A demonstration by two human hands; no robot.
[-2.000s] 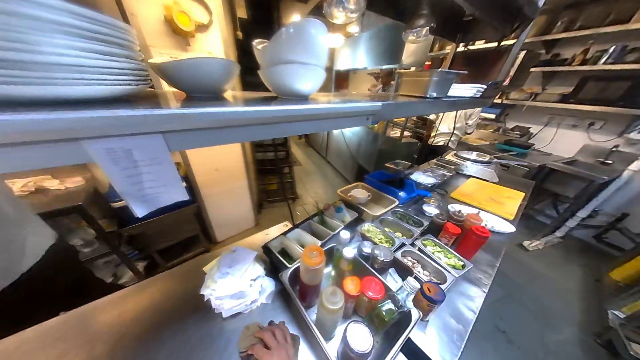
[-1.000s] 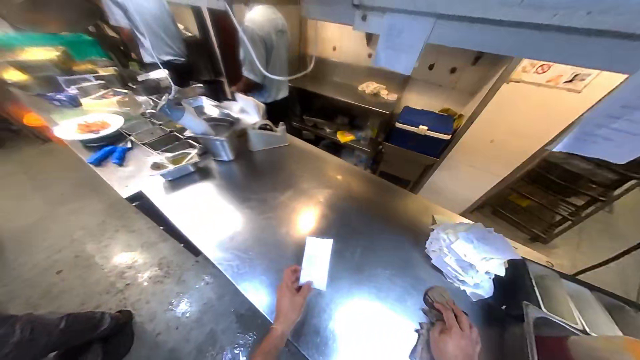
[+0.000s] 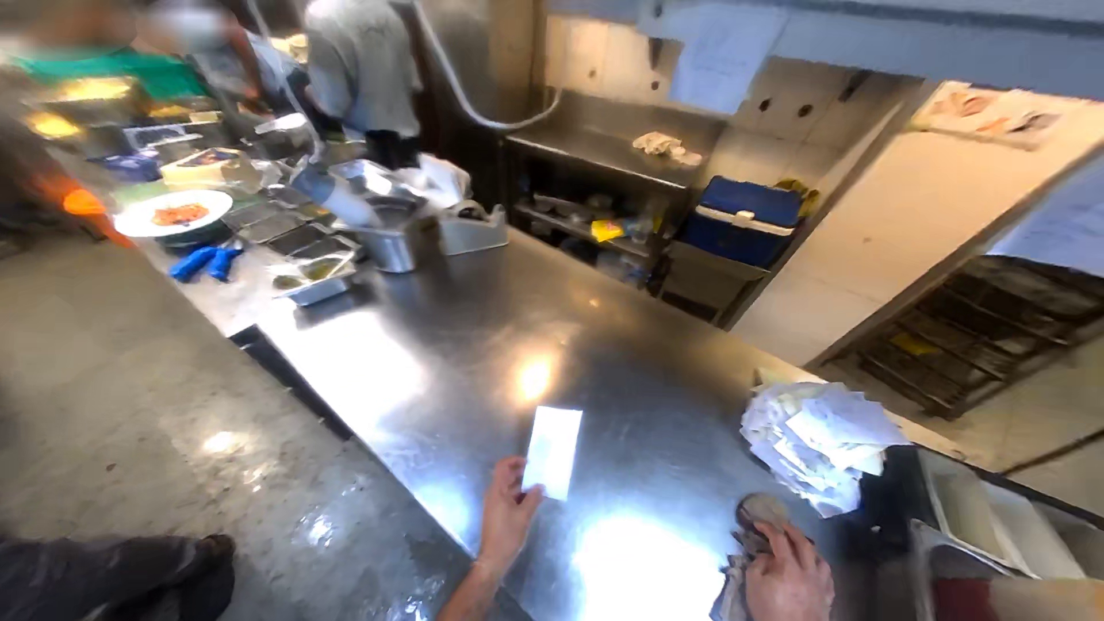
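My left hand (image 3: 507,509) pinches a small white slip of paper (image 3: 554,452) by its lower left edge, above the stainless steel counter (image 3: 466,345). At the lower right, my right hand (image 3: 789,569) rests on a crumpled greyish cloth (image 3: 735,573), its fingers over the cloth's bunched upper end. Whether the fingers are closed around the cloth or only press on it is hard to tell. Just beyond the right hand lies a heap of white paper slips (image 3: 819,435).
Metal food containers (image 3: 975,509) stand at the right edge. Farther left are a steel pot (image 3: 392,246), a tray (image 3: 319,289), blue-handled tongs (image 3: 207,263) and a plate of food (image 3: 172,213). A co-worker (image 3: 362,69) stands behind the counter. A blue cool box (image 3: 742,220) sits beyond.
The view has swung far to the left since two seconds ago. Over the last second both hands look nearly unmoved, the left still with the paper slip, the right at the cloth.
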